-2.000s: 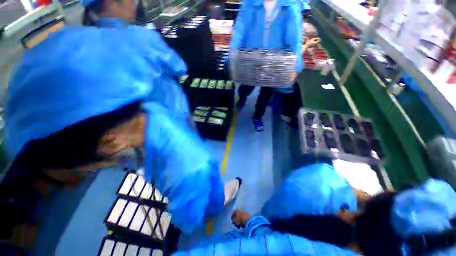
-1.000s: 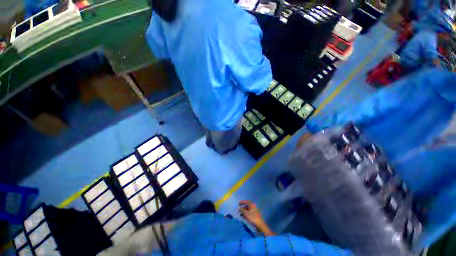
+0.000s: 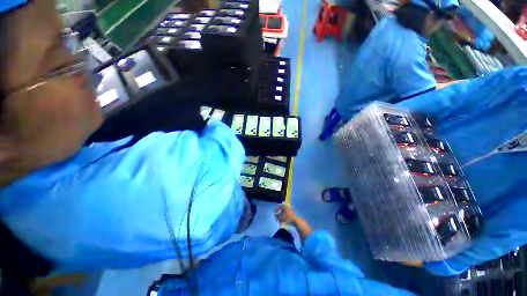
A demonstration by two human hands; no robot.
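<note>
My right hand point(image 3: 285, 215) is small and blurred at the lower centre, in front of my blue smock. It looks empty, with its fingers loosely apart. My left hand is not in view. Black trays of pale parts point(image 3: 264, 126) stand on the floor ahead of the hand, not touched by it. A lower black tray point(image 3: 270, 184) shows just beyond the hand. At the right, a person in blue holds a thick stack of clear blister trays point(image 3: 384, 185), tilted, with dark devices in the pockets.
A person in blue point(image 3: 133, 196) leans in close at the left. Tall black tray stacks point(image 3: 225, 63) stand behind. Another person in blue point(image 3: 387, 63) is at the upper right, near a red stool point(image 3: 331, 20). A yellow floor line point(image 3: 300, 63) runs ahead. More trays point(image 3: 491, 276) show at the lower right.
The view has turned right. The person at the left now bends across the near left, hiding the floor trays there. The clear tray stack is still held at the right.
</note>
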